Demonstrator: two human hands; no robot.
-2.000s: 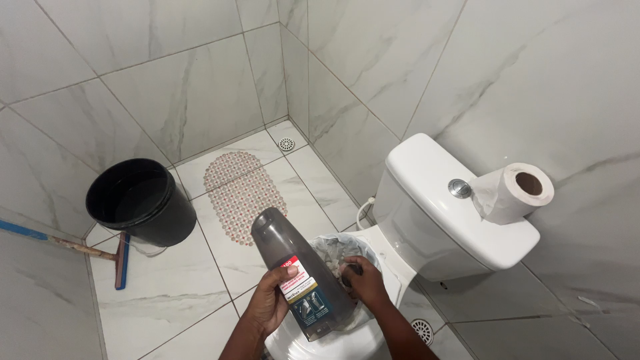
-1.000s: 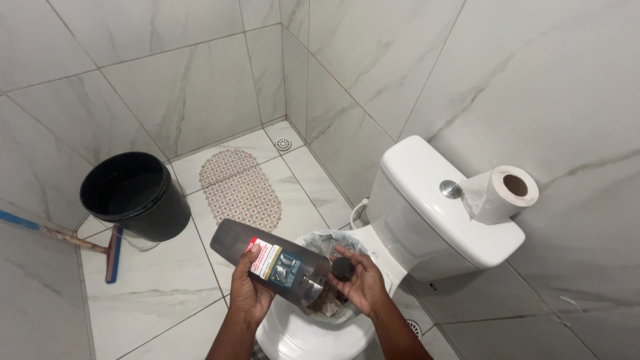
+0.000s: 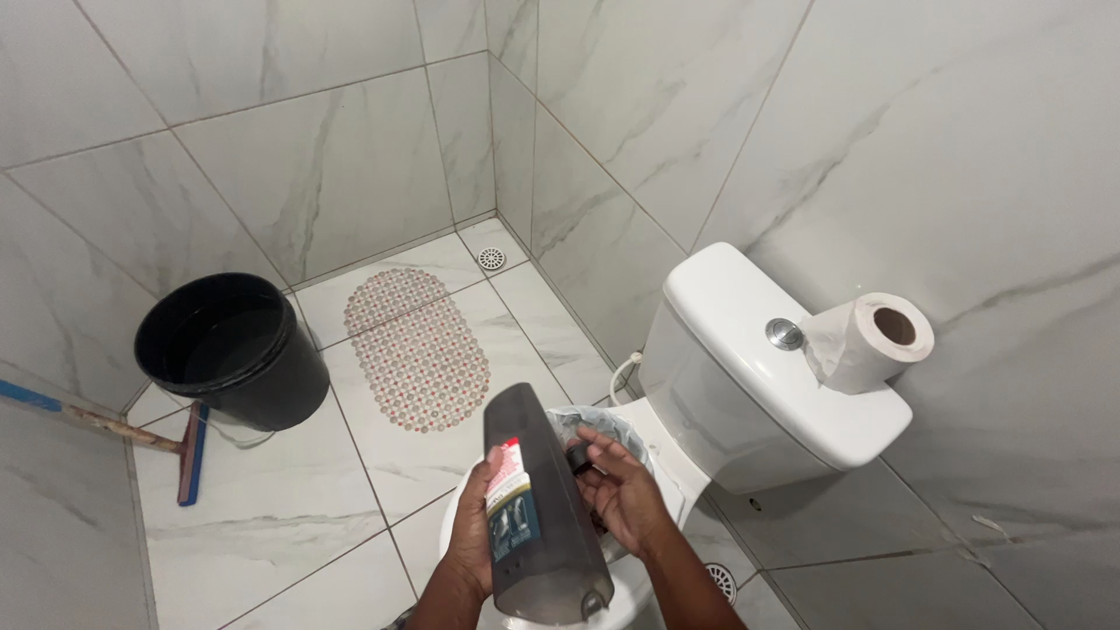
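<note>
A dark translucent plastic bottle (image 3: 547, 516) with a printed label is gripped in my left hand (image 3: 477, 521), its broad end toward me. Between the fingers of my right hand (image 3: 621, 490) is a small black cap (image 3: 579, 458), just right of the bottle. Beneath my hands is a waste bin lined with a plastic bag (image 3: 612, 422); its contents are mostly hidden. The bin is over the white toilet (image 3: 669, 446), and exactly what it rests on cannot be told.
A roll of toilet paper (image 3: 862, 346) lies on the toilet tank (image 3: 744, 385). At left are a black bucket (image 3: 297, 376) and a floor squeegee (image 3: 192, 455). An oval pebble-pattern mat (image 3: 416, 350) lies on the tiles near a round drain (image 3: 492, 258).
Since one second ago the bottle has turned from slanting across the bin to nearly upright in the view, its broad end now toward me. My right hand still has the black cap.
</note>
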